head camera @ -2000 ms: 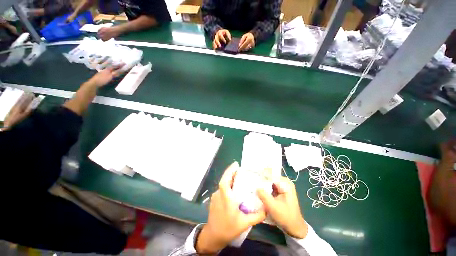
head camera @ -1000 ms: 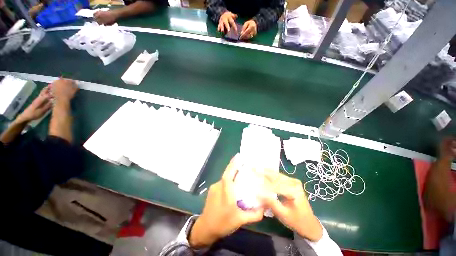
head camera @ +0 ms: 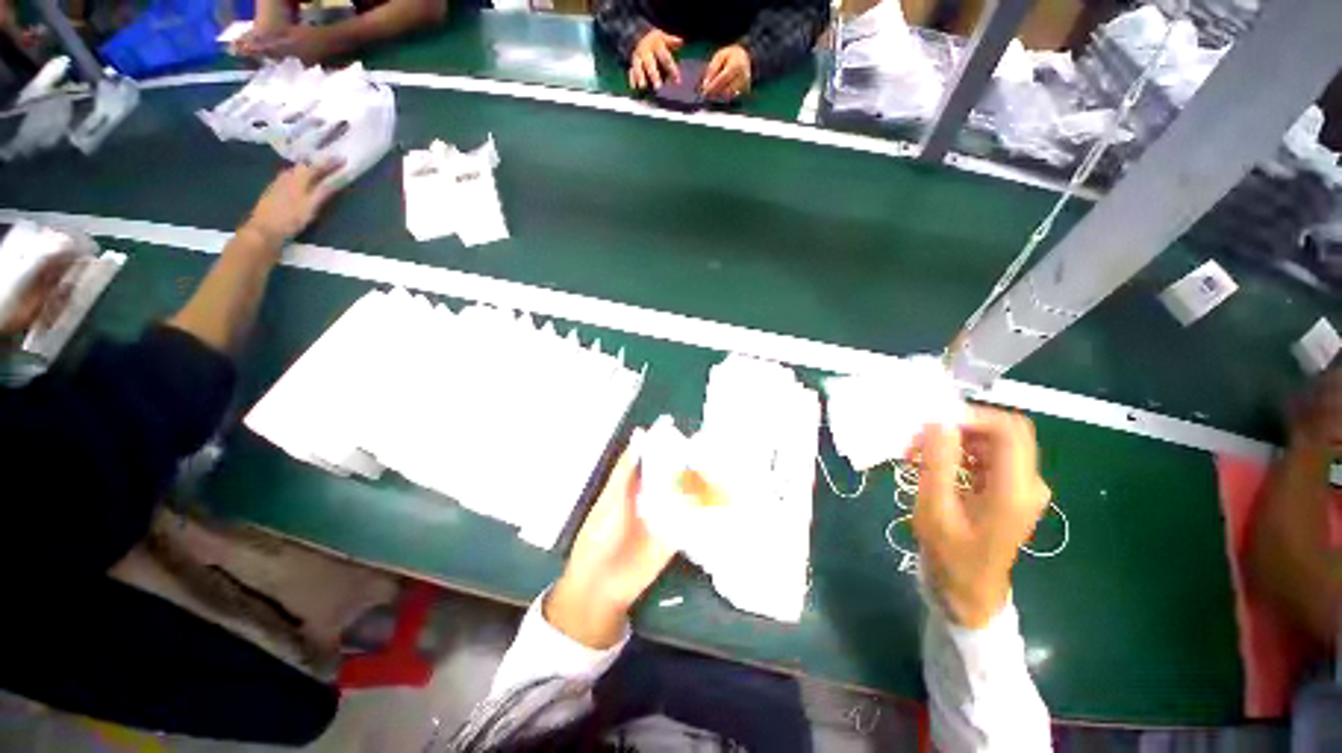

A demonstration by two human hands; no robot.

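Observation:
My left hand (head camera: 615,533) holds a small white carton piece (head camera: 670,478) over the left edge of the flat white stack (head camera: 768,493). My right hand (head camera: 979,508) is at the small white corded pieces (head camera: 883,412), its fingertips at their right end; the overexposed fingertips do not show whether they grip one. The tangled white cords (head camera: 935,493) lie partly behind my right hand. A row of white cartons (head camera: 449,412) with raised flaps lies left of my hands.
A white metal strip (head camera: 618,313) borders the green belt, which carries loose cartons (head camera: 453,191). A slanting grey post (head camera: 1148,221) stands at right. A co-worker's arm (head camera: 243,280) reaches over the belt at left. Another person's hands (head camera: 689,74) are opposite.
My hands have moved apart; my right hand went right to the corded pieces, my left stays with a white piece. The co-worker's arm reached onto the belt, where two cartons now lie together.

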